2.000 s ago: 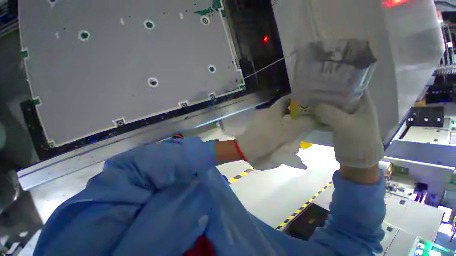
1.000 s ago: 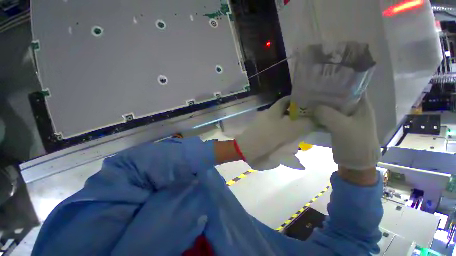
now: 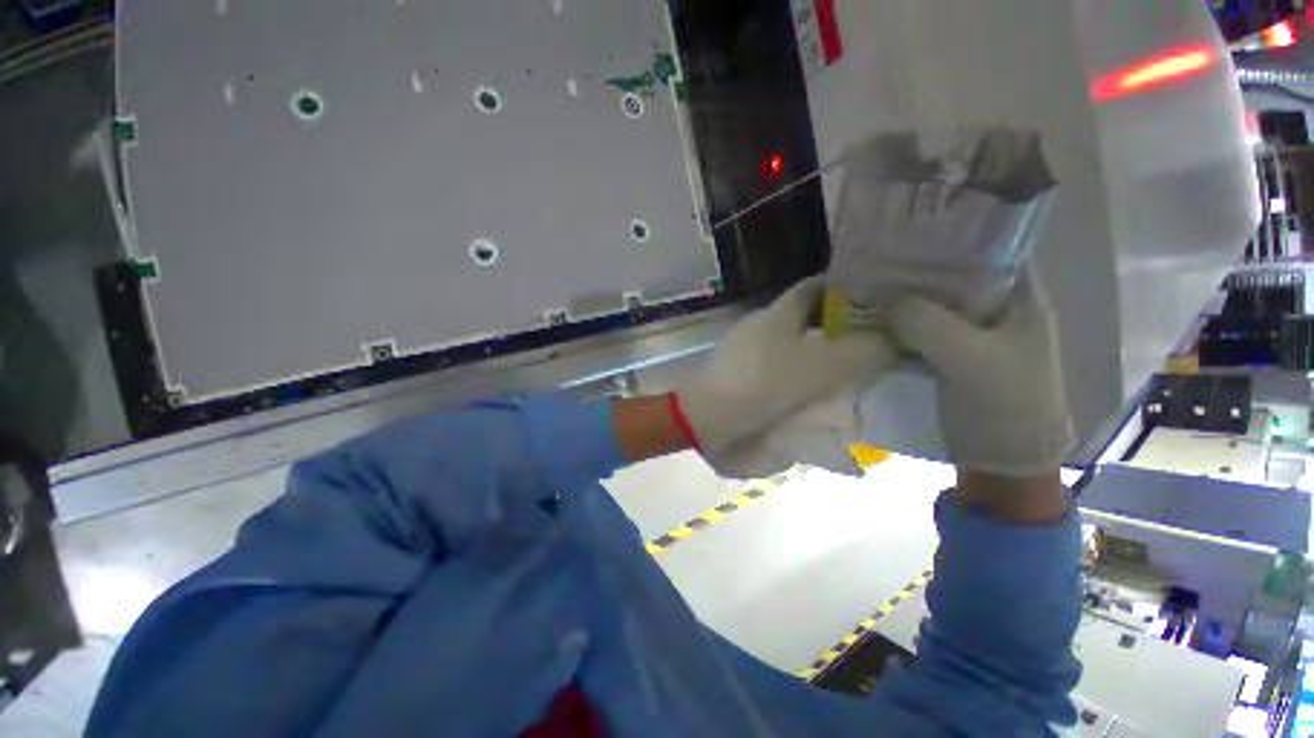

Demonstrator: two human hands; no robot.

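Note:
A translucent grey pouch (image 3: 934, 216) with a crumpled, darker upper edge is held upright in front of the machine's light-grey housing. A yellow label (image 3: 836, 313) with a patch of dark marks beside it shows at its lower left edge. My left hand (image 3: 785, 382), in an off-white knitted glove with a red-edged cuff, grips the pouch's lower left. My right hand (image 3: 1002, 375), in a similar glove, grips its lower right with the thumb across the front. The fingers behind the pouch are hidden.
A large grey perforated plate (image 3: 389, 188) with green edge marks lies on the machine bed at the upper left, behind a metal rail (image 3: 288, 444). The light-grey housing (image 3: 1167, 202) bears a red light streak. Yellow-black tape (image 3: 721, 515) marks the floor below. Other equipment stands at right.
The plate and machine have shifted slightly right and down in the picture, and a red-and-white label now shows at the top. The pouch and both hands have moved slightly left, with the grip unchanged.

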